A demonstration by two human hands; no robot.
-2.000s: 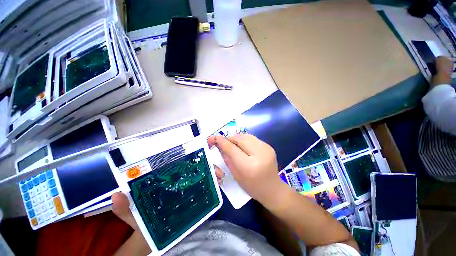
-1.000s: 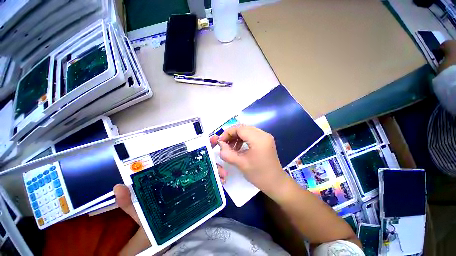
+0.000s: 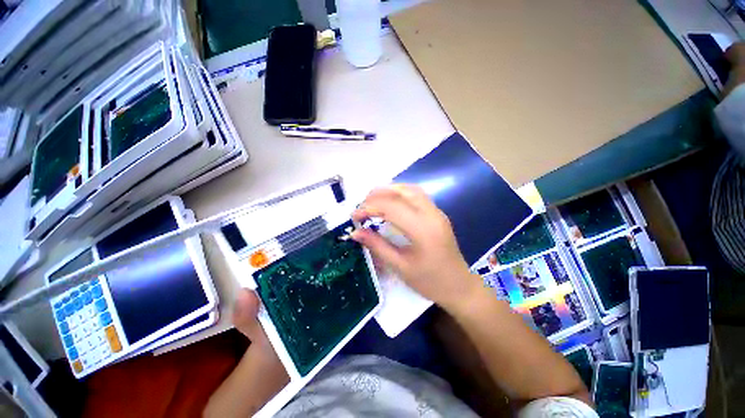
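Observation:
A white front housing [image 3: 287,214] with a dark green circuit board [image 3: 320,294] in it is held tilted above my lap. My left hand [image 3: 249,326] holds it by the lower left edge, thumb on top, other fingers hidden beneath. My right hand [image 3: 412,241] is at the board's upper right corner, thumb and forefinger pinched around something small, too small to name. An LCD writing panel [image 3: 470,196] with a white section [image 3: 400,306] lies partly under my right hand. A silver striped strip [image 3: 302,236] shows near the board's top.
Stacked housings [image 3: 216,131] at left; assembled calculator-tablets [image 3: 155,286] below them. Smartphone [image 3: 290,75], pen-like stick [image 3: 328,132] and white bottle [image 3: 361,37] at the back. Cardboard sheet [image 3: 547,82] at right. Carton of boards [image 3: 653,214] lower right, with a panel [image 3: 671,310] on top. Another person's sleeve [image 3: 731,126] at far right.
The housing in my left hand has shifted right and tilted. My right hand has moved from beside the board onto its upper right corner.

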